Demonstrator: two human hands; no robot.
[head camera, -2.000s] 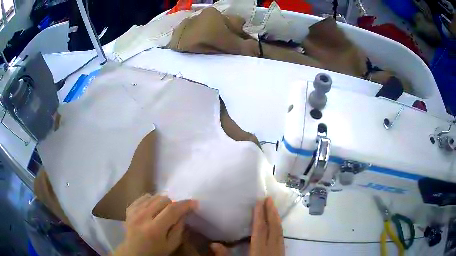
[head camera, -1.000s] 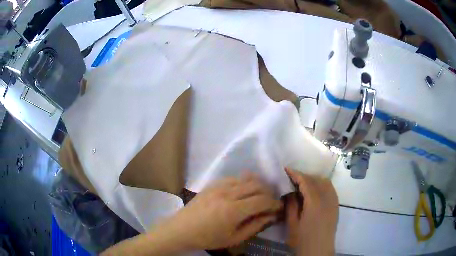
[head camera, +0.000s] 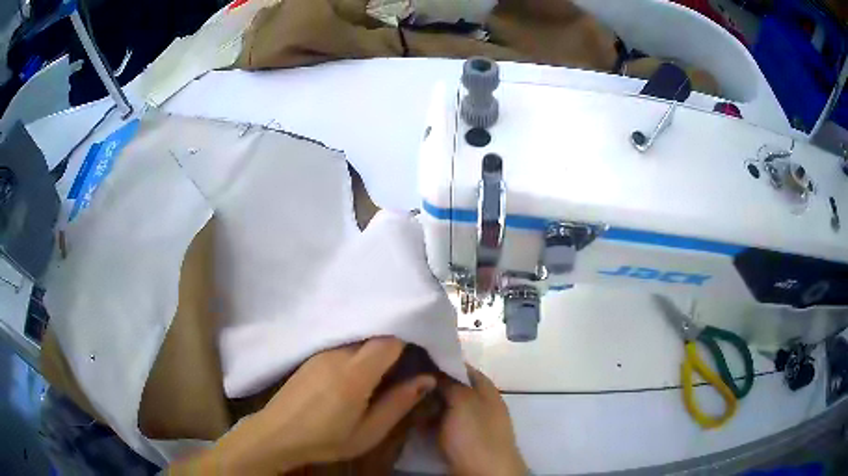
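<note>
A large garment panel (head camera: 307, 270), pale grey with a brown side, lies over the table left of the machine head. Its lower right part is folded up at my hands, with dark brown fabric showing in the gap. My left hand (head camera: 344, 400) pinches the folded edge between thumb and fingers. My right hand (head camera: 479, 423) holds the same layers at their right edge, its fingertips partly hidden by the fabric. The lit needle plate (head camera: 477, 321) under the presser foot shows beside the panel's right edge, with no fabric on it.
The white sewing machine (head camera: 595, 186) stands at the right. Snips with yellow and green handles (head camera: 711, 372) lie on its bed. A second machine (head camera: 28, 204) is at the far left. Brown fabric pieces (head camera: 325, 37) lie in the trough behind the table.
The panel's right edge has moved off the needle area. Its lower corner is now lifted and folded, and both hands grip there. The camera view has also shifted.
</note>
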